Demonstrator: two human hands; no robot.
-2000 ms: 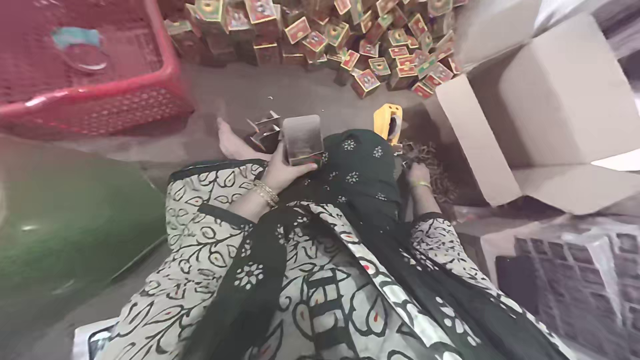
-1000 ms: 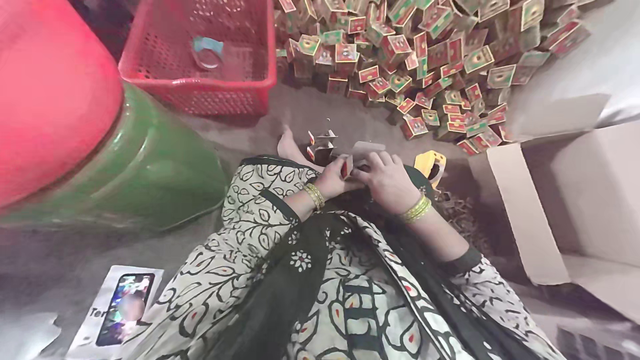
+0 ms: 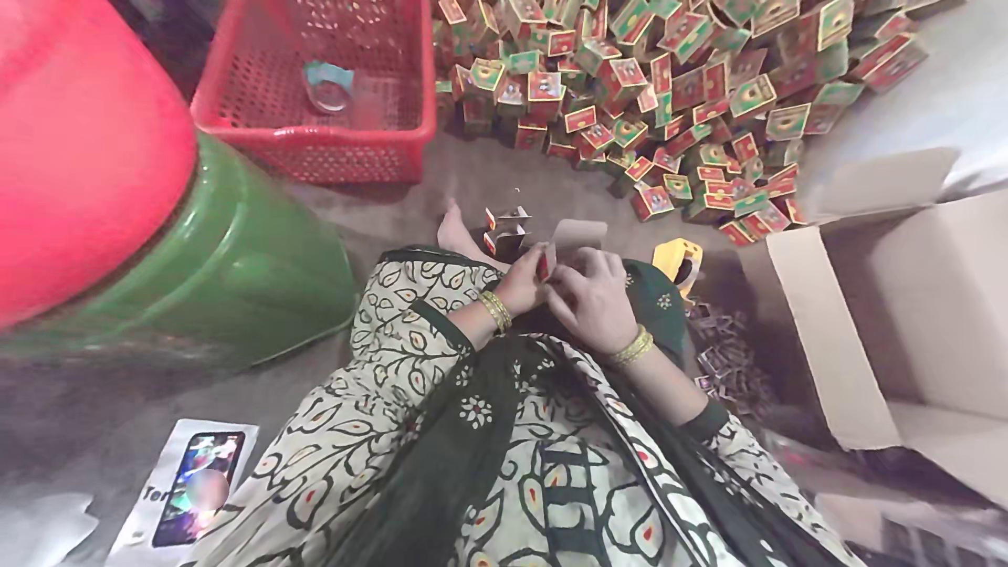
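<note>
My left hand (image 3: 524, 282) grips a small printed cardboard box (image 3: 579, 234) whose pale flap stands up, above my lap. Over the box's near side bends my right hand (image 3: 594, 299), its fingers touching it; they hide most of the box. Just beyond my left hand, a few open printed cartons (image 3: 505, 230) lie on the floor by a bare foot. A yellow tool or holder (image 3: 677, 264) lies right of my knee, its kind unclear. Beside it is a pile of small dark pieces (image 3: 728, 354), too blurred to name.
A heap of red and green printed boxes (image 3: 654, 102) spreads across the far floor. A red plastic basket (image 3: 346, 150) stands at far left, near a green drum (image 3: 260, 260) with a red top. An open cardboard carton (image 3: 827, 339) is at right; a phone-pictured box (image 3: 197, 488) lies lower left.
My right hand has come from the small pieces at the right to the box in my left hand. The view has shifted toward the left.
</note>
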